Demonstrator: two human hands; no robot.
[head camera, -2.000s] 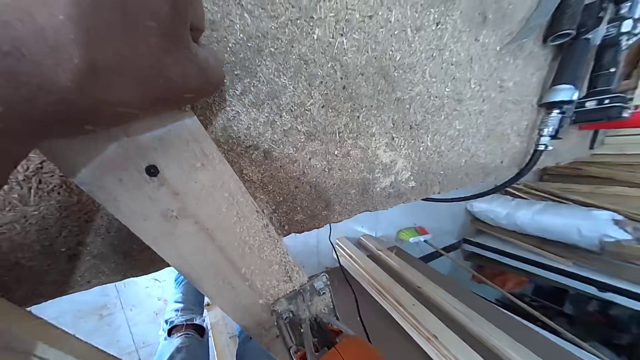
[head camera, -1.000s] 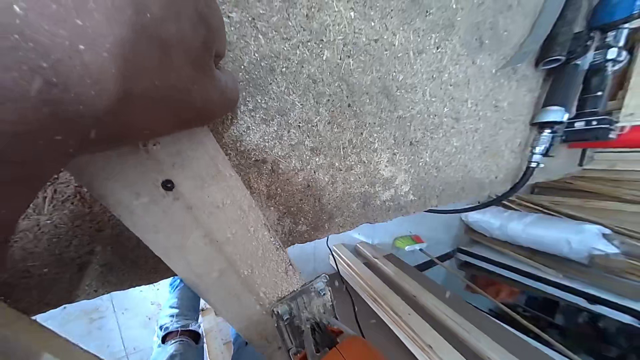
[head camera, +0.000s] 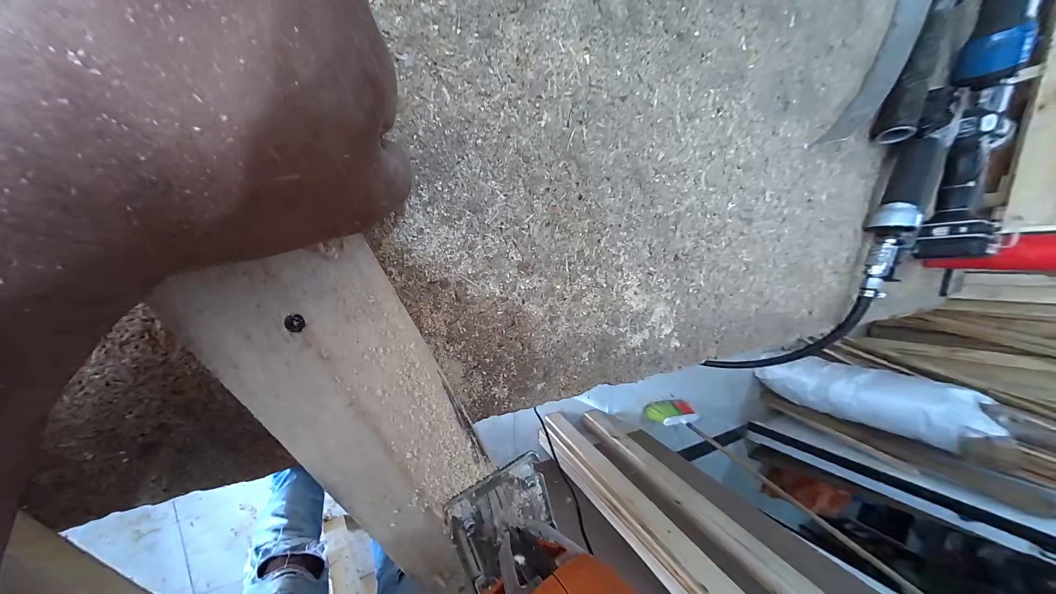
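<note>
My left hand (head camera: 272, 157), flecked with sawdust, is curled over the upper end of a flat wooden board (head camera: 330, 388). Its fingertips are hidden. A dark round spot (head camera: 294, 322) marks the board below my hand. Sawdust covers much of the board, which slants down over the edge of a chipboard sheet (head camera: 594, 181). At the board's lower right edge, a power saw (head camera: 528, 536) with a metal base plate and orange body rests against the wood. A narrow dark line runs along that edge above the saw. My right hand is out of view.
Long wooden strips (head camera: 643, 503) lie beside the saw, with a thin black cable (head camera: 569, 487) across them. An air hose (head camera: 792, 360) and cordless tool (head camera: 957, 206) are at the right. Beyond are a white wrapped bundle (head camera: 883, 404) and stacked timber (head camera: 982, 338). A jeans-clad leg (head camera: 289, 528) shows below.
The saw and the board's dark spot are closer together than before. My left hand has shifted rightward and downward in view, still on the board. The view has moved slightly.
</note>
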